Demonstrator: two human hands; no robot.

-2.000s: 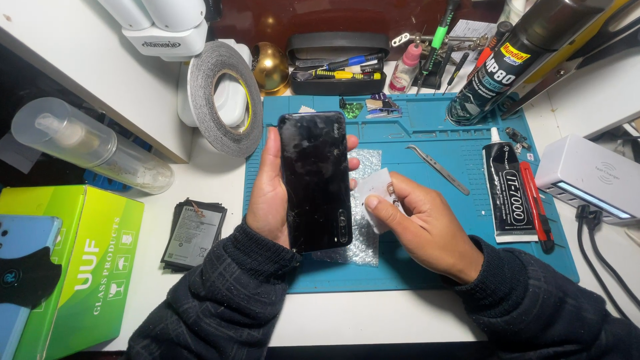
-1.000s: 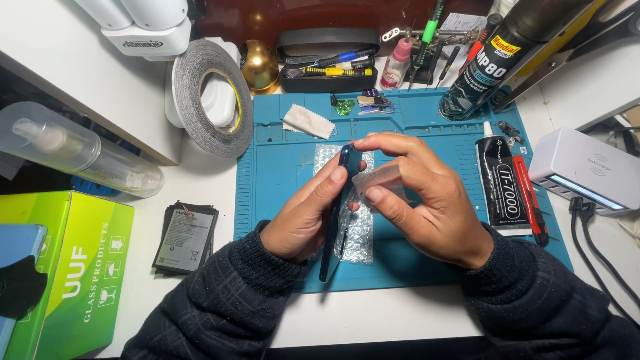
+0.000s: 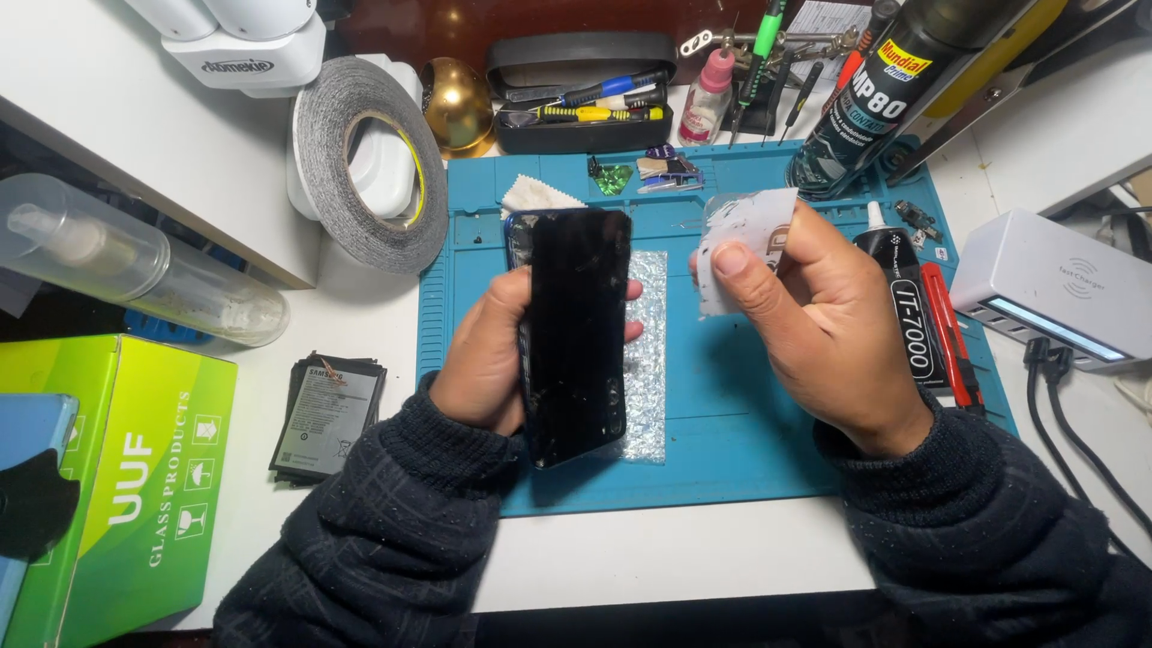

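A smartphone (image 3: 578, 333) with a dark, glossy, smudged face stands nearly upright in my left hand (image 3: 490, 355), gripped by its sides over the teal silicone work mat (image 3: 756, 432). My right hand (image 3: 819, 306), to the right of the phone and apart from it, pinches a small pale plastic film or card (image 3: 751, 243) between thumb and fingers; it has dark specks and some print. Under and beside the phone lies a sheet of bubble wrap (image 3: 650, 387). A white cloth (image 3: 538, 194) lies behind the phone's top edge, partly hidden.
At the mat's right are a black glue tube (image 3: 900, 270), a red-and-black tool (image 3: 952, 342) and a charger hub (image 3: 1062, 283). An aerosol can (image 3: 864, 108), a dropper bottle (image 3: 706, 99) and a tool case (image 3: 580, 135) stand behind. Leftward are a tape roll (image 3: 328, 171), phone batteries (image 3: 328, 414) and a green box (image 3: 148, 477).
The phone has turned from edge-on to show its broad face. My right hand has moved away from the phone to the right, still holding the pale piece.
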